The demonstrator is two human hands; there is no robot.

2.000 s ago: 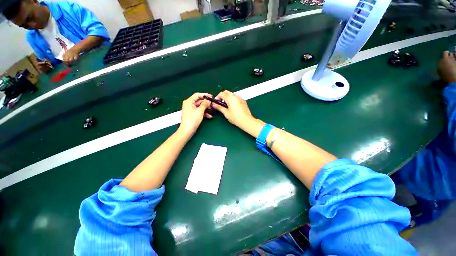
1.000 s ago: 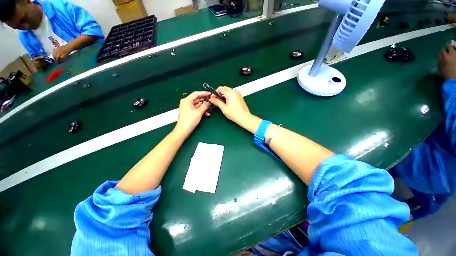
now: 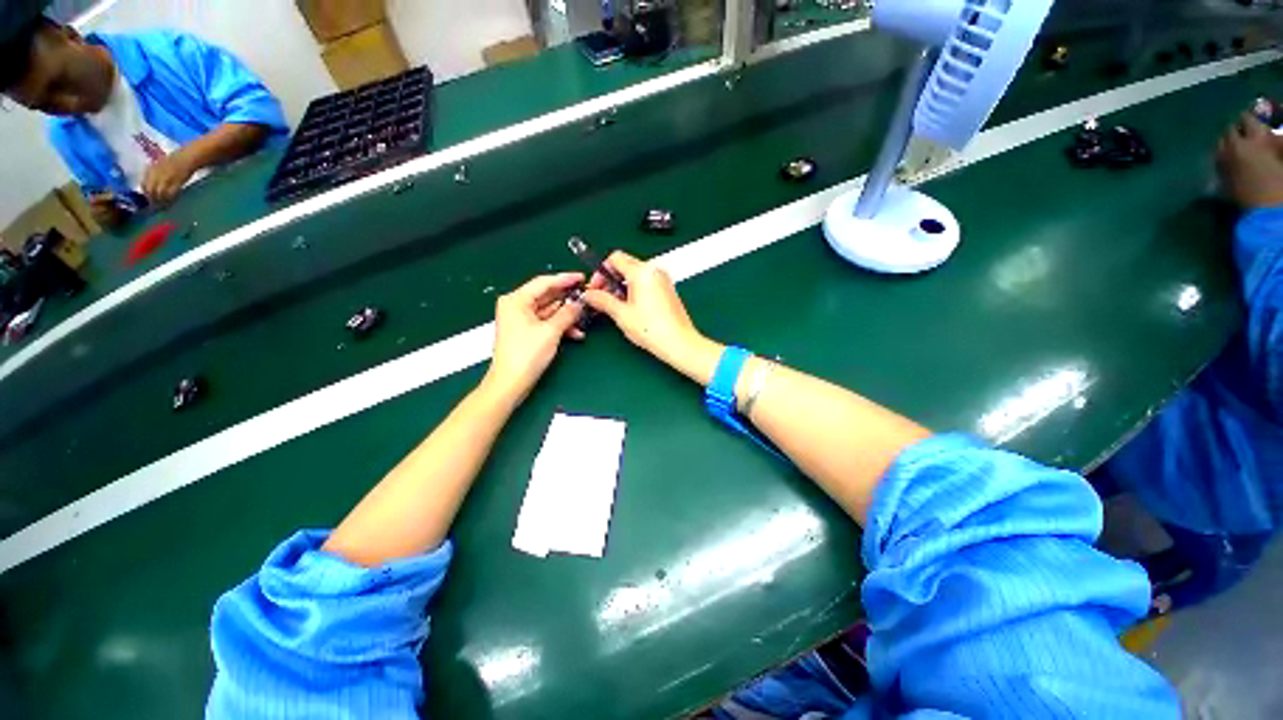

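My left hand (image 3: 532, 331) grips a small black electronic unit (image 3: 584, 312) with its fingertips, just above the bench near the white strip. My right hand (image 3: 650, 310) touches it from the other side and holds a thin dark tool (image 3: 590, 256), possibly tweezers, which points up and away to the left. The fingers hide most of the unit. A blue strap (image 3: 726, 387) is on my right wrist. White paper slips (image 3: 574, 485) lie on the green bench in front of me.
Beyond the white strip (image 3: 408, 369), dark units (image 3: 659, 221) sit spaced on the green belt (image 3: 267, 317). A white fan (image 3: 892, 229) stands right of my hands. A dark pile (image 3: 1107, 145) lies at the right, near another person's hand. A gridded black tray (image 3: 352, 130) and a person are far left.
The thin tool has turned from lying flat across my fingers to pointing up and away. The units on the belt have shifted left in view. The view itself has shifted slightly.
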